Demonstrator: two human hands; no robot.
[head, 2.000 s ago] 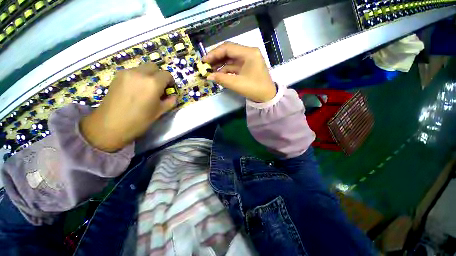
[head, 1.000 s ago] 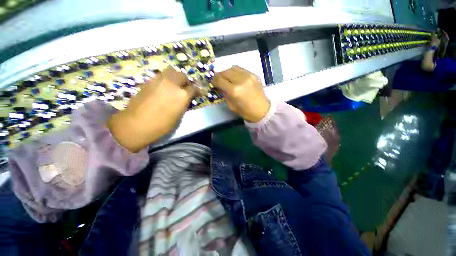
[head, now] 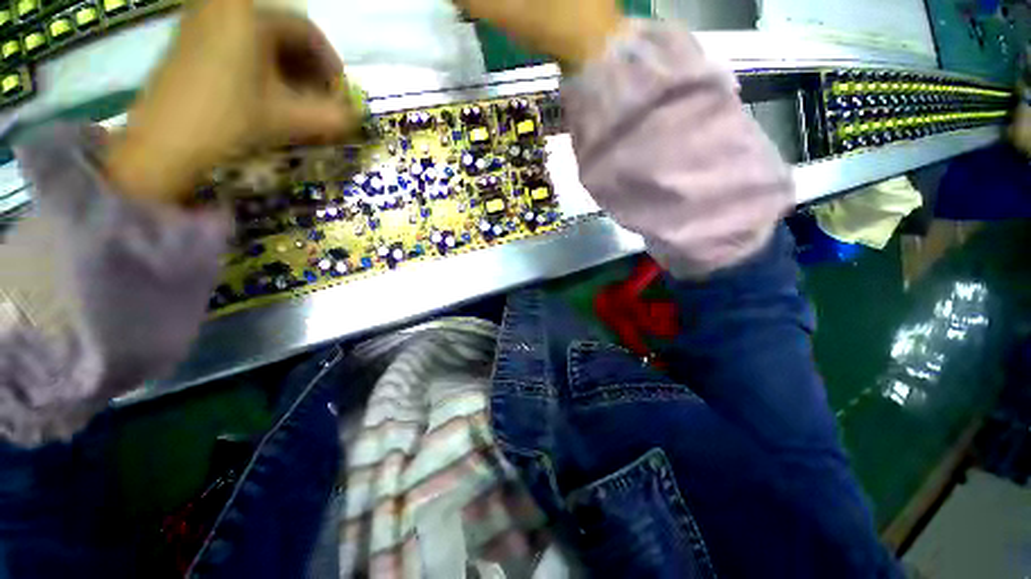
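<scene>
The tan-yellow PCB panel (head: 424,181), crowded with small parts, lies in the conveyor track in front of me. Yellow transformers (head: 494,206) stand at its right end. My left hand (head: 232,96) is blurred above the panel's left part, with a blurred yellow-green thing by its fingertips; I cannot tell if it is held. My right hand (head: 548,23) is cut off by the top edge beyond the rail, so its fingers are mostly hidden.
The silvery conveyor rail (head: 452,277) runs along the near side. A panel with yellow rows (head: 904,107) lies farther right in the track. The transformer tray (head: 57,45) is at the upper left. A red basket (head: 639,311) and a pale cloth (head: 871,213) are below the line.
Both hands have left the panel's right end. My left hand has moved up and left, my right hand up to the top edge. Yellow transformers at that end are now uncovered.
</scene>
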